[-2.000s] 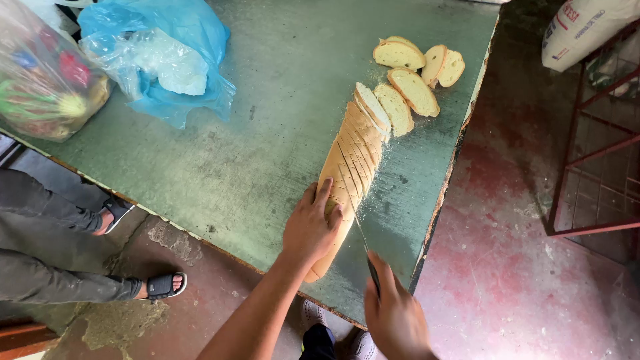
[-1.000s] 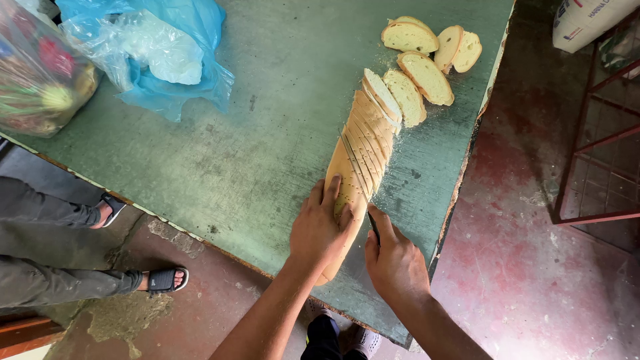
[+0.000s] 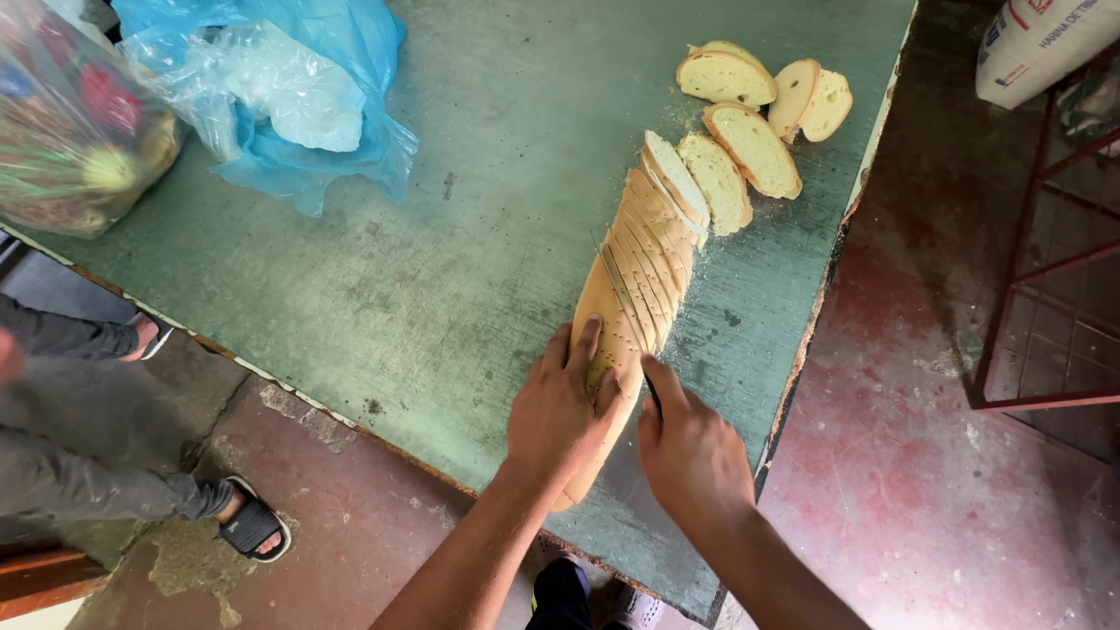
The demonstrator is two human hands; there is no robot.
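Observation:
A long loaf of bread lies lengthwise on the green tabletop, its far part cut into thin slices that still stand together. My left hand presses on the uncut near part, fingers spread over the crust. In my right hand is the dark handle of a knife, whose thin blade lies slantwise across the loaf beside the last visible cut. Beyond the loaf's far end, several loose bread slices lie flat or overlap, with crumbs around them.
A blue plastic bag with a clear bag on it lies at the upper left, beside a clear bag of colourful items. Another person's sandalled foot is by the table's left edge. A flour sack and red metal rack stand right.
The knife blade now lies across the loaf nearer my left hand, and there are more cuts in the crust than in the earlier frames. My left hand stays on the loaf.

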